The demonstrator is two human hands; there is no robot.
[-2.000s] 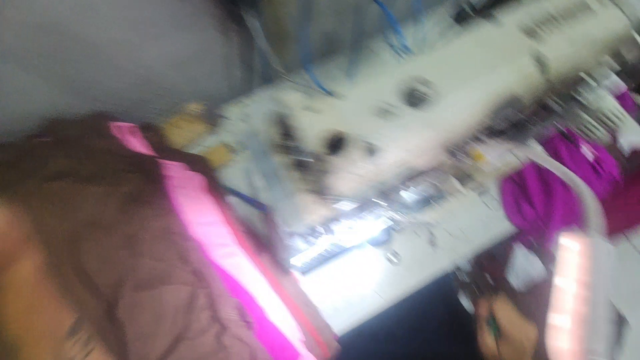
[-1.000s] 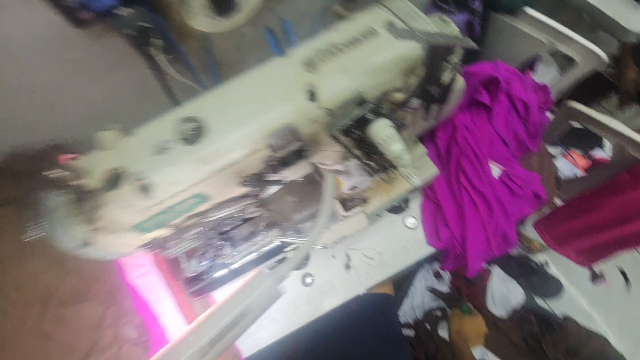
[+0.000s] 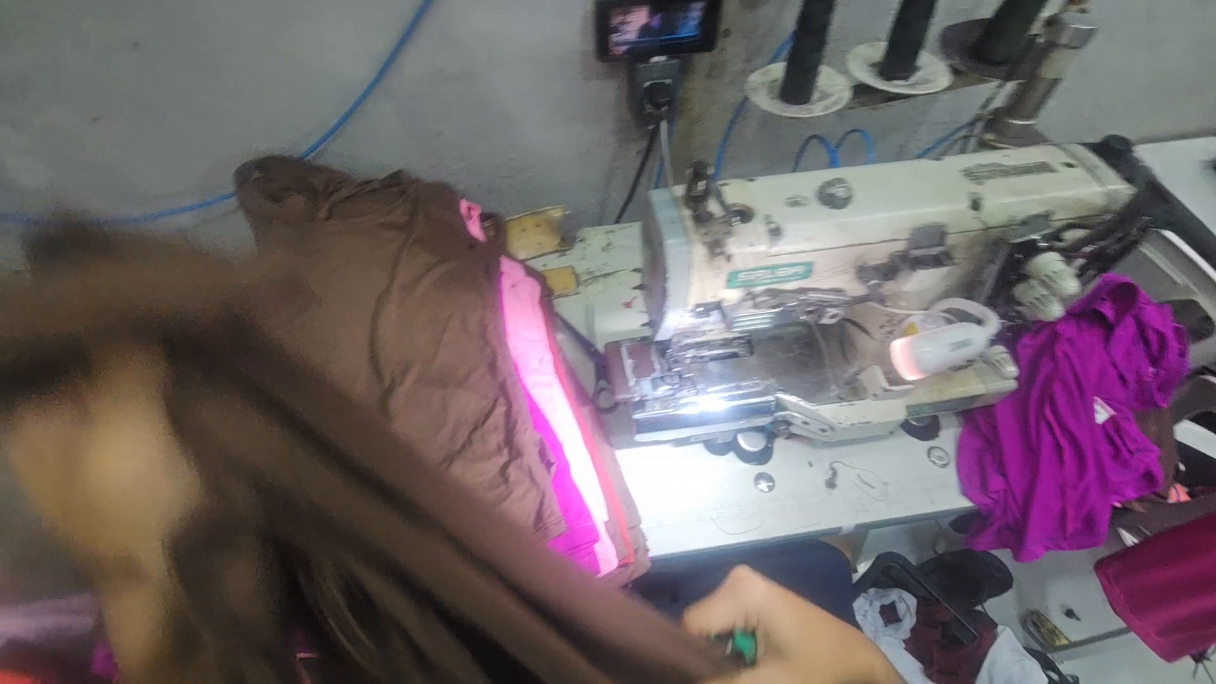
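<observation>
Brown cloth (image 3: 399, 484) stretches, blurred, across the lower left between my two hands. My left hand (image 3: 104, 465), blurred at the left edge, is on this cloth. At the bottom, right of centre, my right hand (image 3: 779, 627) is closed on the cloth's other end, with a small green object (image 3: 743, 648) showing between its fingers. Behind the cloth lies a stack of folded brown garments (image 3: 427, 323) with pink and magenta edges. Right of the stack stands an industrial sewing machine (image 3: 883, 218), its needle area lit, with a small white lamp (image 3: 940, 351) glowing on it.
Purple cloth (image 3: 1064, 427) hangs over the table's right part, near dark red cloth (image 3: 1168, 589). Scissors (image 3: 594, 366) lie partly hidden beside the stack. Thread cones (image 3: 807, 57) stand behind the machine. White and dark cloths (image 3: 931, 627) lie below the table (image 3: 788, 503).
The view has shifted a lot. The brown cloth now stretches across the lower left between my hands; one second ago neither hand was plainly in view.
</observation>
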